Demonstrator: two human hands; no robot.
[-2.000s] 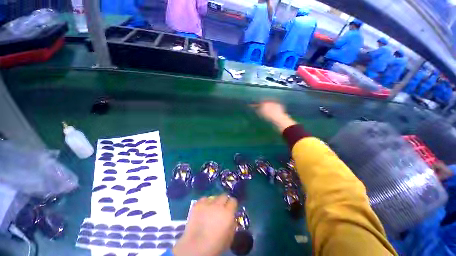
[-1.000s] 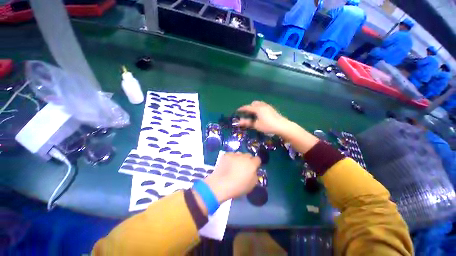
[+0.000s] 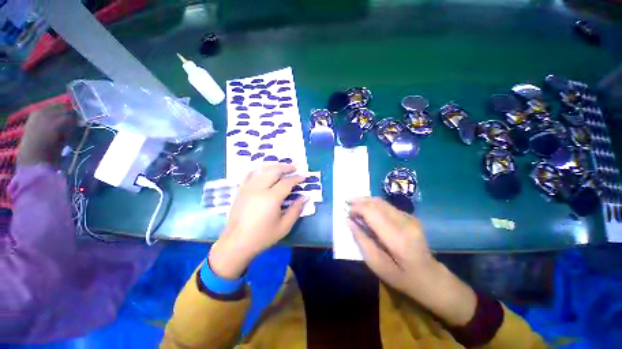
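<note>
My left hand (image 3: 262, 211) lies on the full sticker strip (image 3: 310, 185), fingers spread, across the lower part of the white sheet with scattered black half-moon stickers (image 3: 262, 116). My right hand (image 3: 395, 235) is over the blank backing paper (image 3: 350, 170), fingertips close together near its right edge. Whether it holds tweezers or anything small cannot be told. A round unit (image 3: 400, 183) with gold-coloured inside parts and a dark disc lies just beyond the right hand. Several more such units lie behind it and to the right.
A white dropper bottle (image 3: 203, 83), a crumpled clear bag (image 3: 140, 112) and a white box (image 3: 119, 160) with a cable are at left. A person's purple sleeve (image 3: 61, 238) is at far left. Another sticker strip (image 3: 600, 150) is at far right. A small pale scrap (image 3: 503, 223) lies near the front edge.
The view has turned down over the bench. My right hand has come back from the units to the backing paper. My left hand has moved left onto the sticker strip.
</note>
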